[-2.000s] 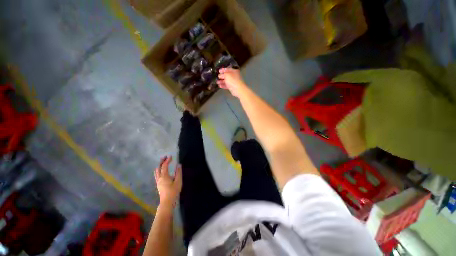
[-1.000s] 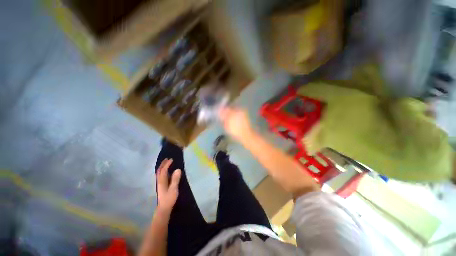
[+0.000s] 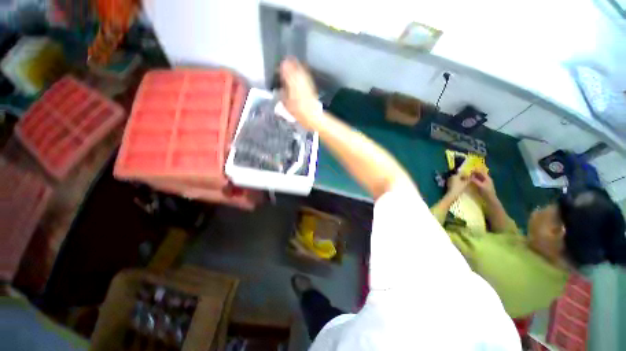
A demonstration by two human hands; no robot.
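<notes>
My right hand (image 3: 300, 92) reaches over the back edge of a white foam box (image 3: 271, 179). It is slightly blurred, with the fingers pointing away; whether it holds something is unclear. The box contains a heap of dark grey parts (image 3: 264, 140), with a white band or edge along the right side of the heap. The parts are too unclear to name. My left hand is not in view.
Stacked red-orange compartment trays (image 3: 175, 130) adjoin the foam box. A small carton with yellow scraps (image 3: 316, 236) is below the bench. An open carton (image 3: 113, 305) holds bagged parts. Another worker (image 3: 508, 267) handles a yellow sheet (image 3: 473, 164) at the green bench (image 3: 357, 130).
The view has swung from the floor cartons to the bench. My right hand has moved from the carton, where it held a clear bag, to the foam box. My left hand has left view.
</notes>
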